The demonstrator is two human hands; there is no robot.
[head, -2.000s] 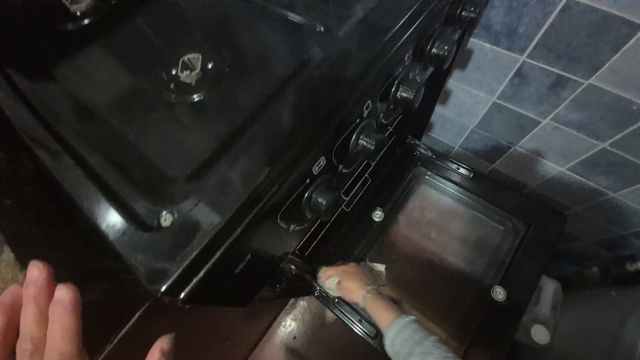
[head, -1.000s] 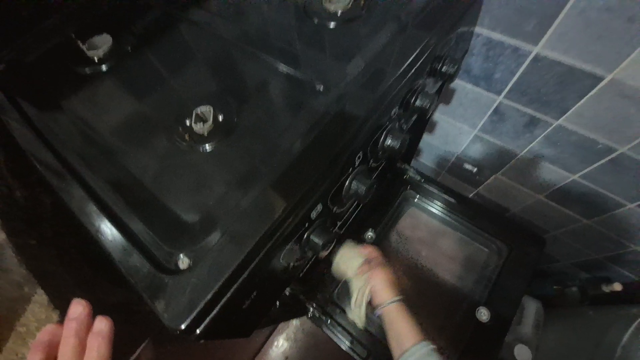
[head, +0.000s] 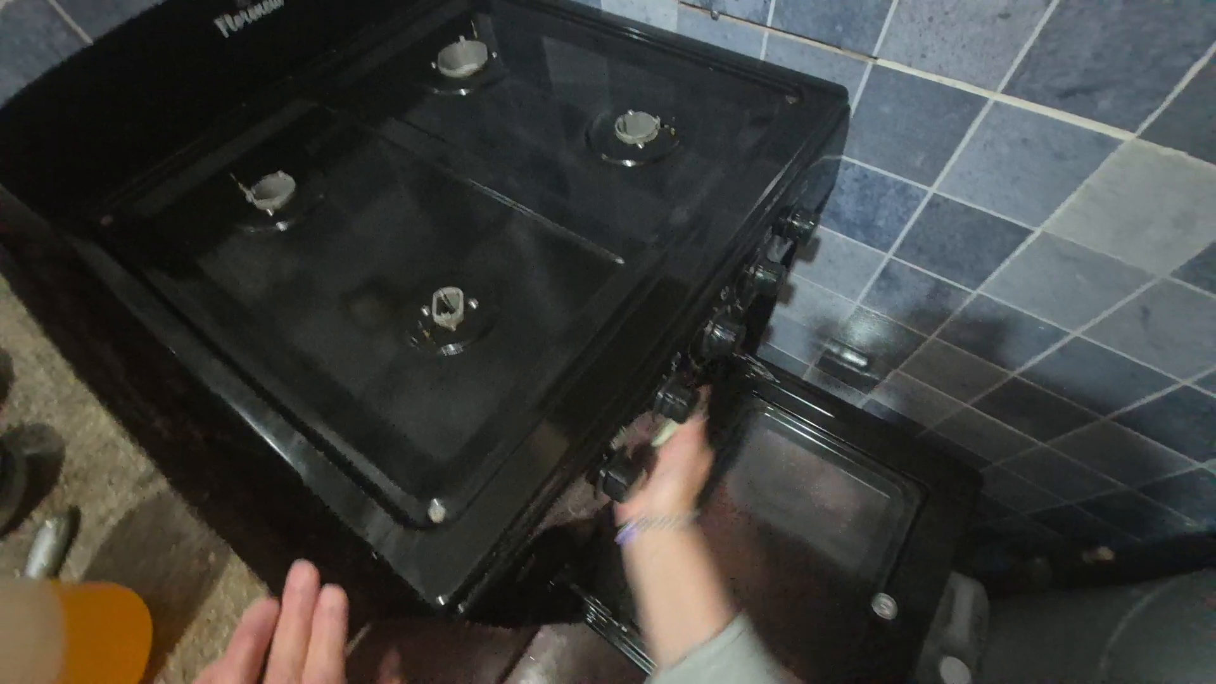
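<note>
My right hand [head: 673, 470], with a bracelet at the wrist, is at the front panel of a black gas stove [head: 380, 380], among the control knobs [head: 676, 401]. A bit of pale cloth [head: 667, 432] shows at its fingers; most of it is hidden by the hand. Below this arm the oven door [head: 807, 475] hangs open with its glass panel facing up. My left hand [head: 293, 632] is near the stove's left front corner, fingers apart and holding nothing. Bare burners [head: 448, 309] without grates stand on the glossy cooktop.
At the lower left, a granite-like counter [head: 142, 513] carries an orange and whitish container [head: 100, 627] and a metal object [head: 49, 543]. Blue-grey wall tiles [head: 978, 237] run along the right side. A grey rounded object [head: 1121, 622] is at the lower right.
My right hand with the cloth has moved from the oven door's near corner up to the knob panel. The view has shifted, showing more of the cooktop and the counter.
</note>
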